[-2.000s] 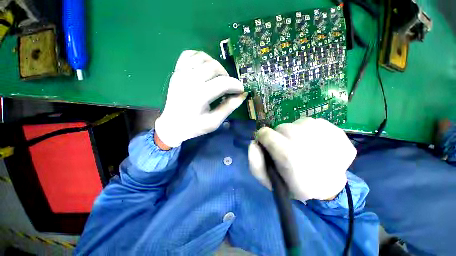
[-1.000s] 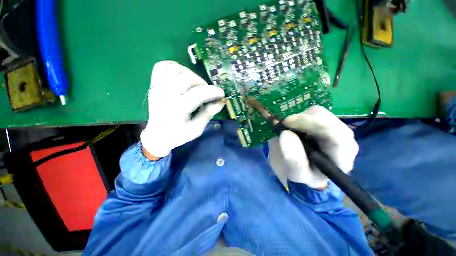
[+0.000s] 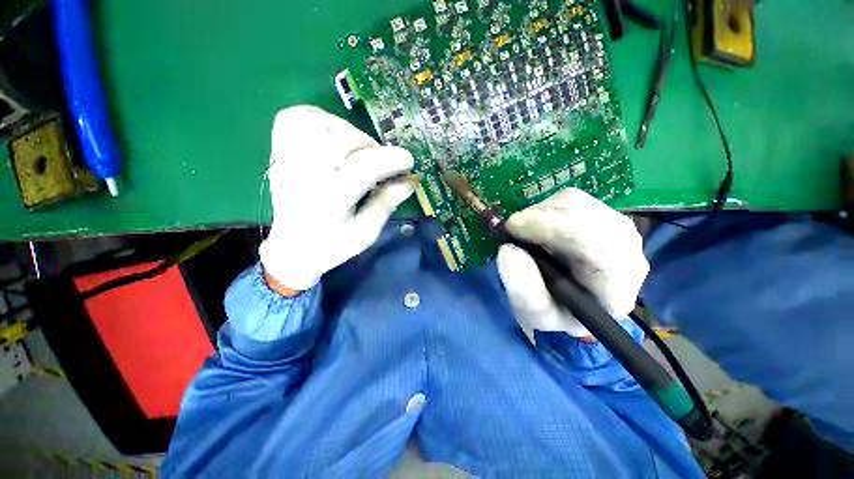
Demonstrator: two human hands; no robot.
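The green circuit board (image 3: 506, 112) lies tilted on the green mat, its near left corner past the mat's front edge. My white-gloved right hand (image 3: 576, 262) grips the black soldering iron (image 3: 609, 332); its tip touches or hovers just over the board's left part, near the pale connectors (image 3: 451, 253). My white-gloved left hand (image 3: 337, 196) is at the board's left edge, thumb and forefinger pinched together. A very thin strand, likely solder wire (image 3: 263, 192), shows beside this hand; its end at the fingertips cannot be made out.
A blue tube-shaped tool (image 3: 86, 94) and a sponge tray (image 3: 42, 164) are at left. A slim dark tool (image 3: 655, 89), a cable (image 3: 716, 122) and a yellow sponge tray (image 3: 728, 33) are at right. A red-faced black box (image 3: 150, 327) stands below the edge. Another person's blue-clothed part (image 3: 749, 290) shows at right.
Since two seconds ago the iron has swung from near upright to slanting down right, and its tip has moved left over the board. The board appears rotated and further left in view.
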